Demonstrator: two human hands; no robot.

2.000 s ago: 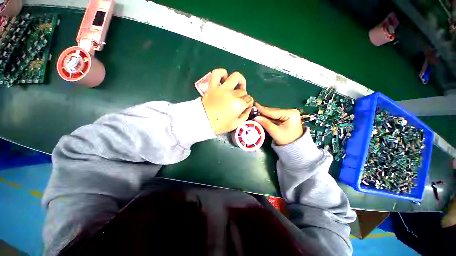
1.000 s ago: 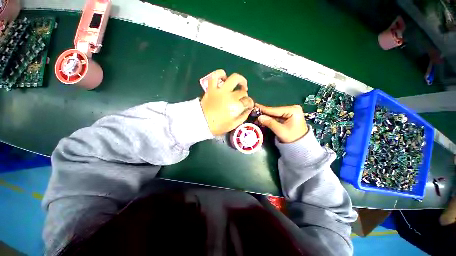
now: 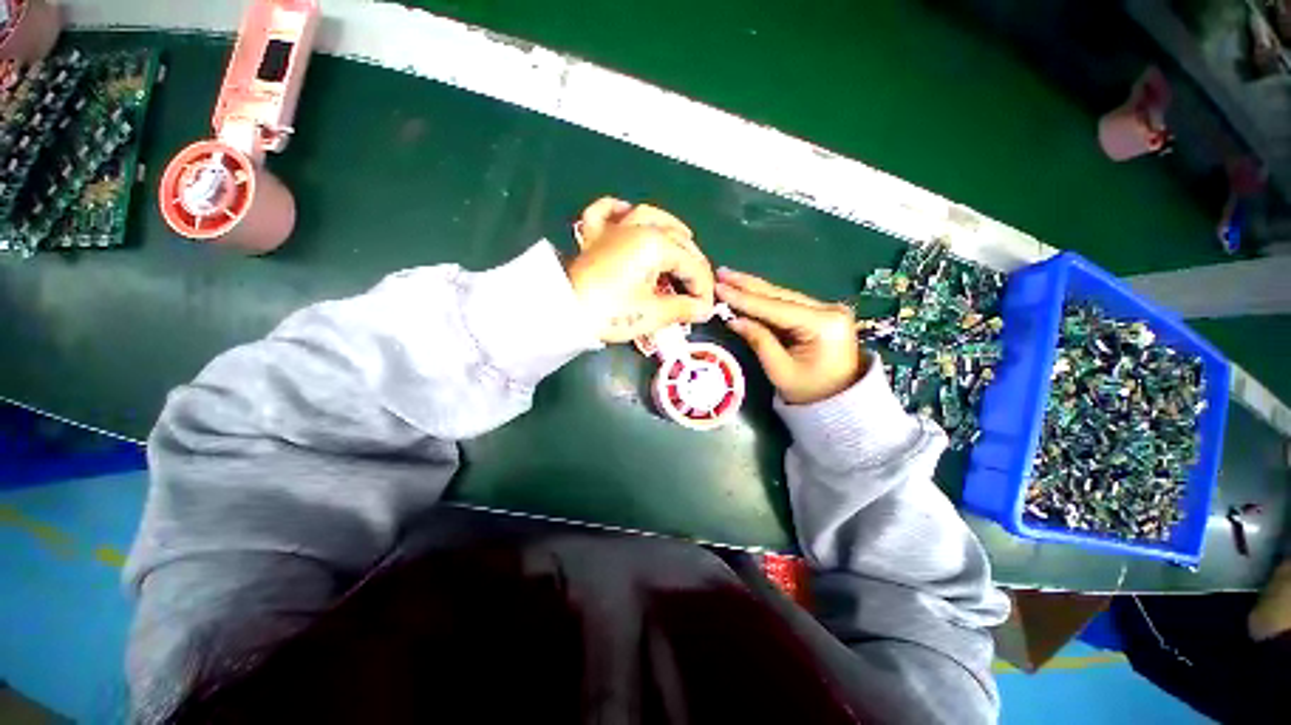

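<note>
A pink fan body lies on the dark green bench in front of me, its spoked fan head (image 3: 698, 385) with a white centre facing up. My left hand (image 3: 637, 269) is closed over the handle and hides most of it. My right hand (image 3: 800, 340) is just right of it, its thumb and fingers pinched on a tiny white and dark part (image 3: 724, 312) above the fan head. The part is too small to name; it may be a connector or lead. The fingertips of both hands nearly meet there.
A blue bin (image 3: 995, 411) full of small boards stands at right, with a loose board pile (image 3: 937, 333) beside it. Another pink fan body (image 3: 255, 198) and green board panels (image 3: 106, 170) lie at left. A pale rail (image 3: 637, 113) separates the belt, which carries a pink unit (image 3: 1130, 130).
My left hand has shifted and shows more of the fan's neck. My right fingers have straightened and changed their pinch. The pink unit on the belt has moved right.
</note>
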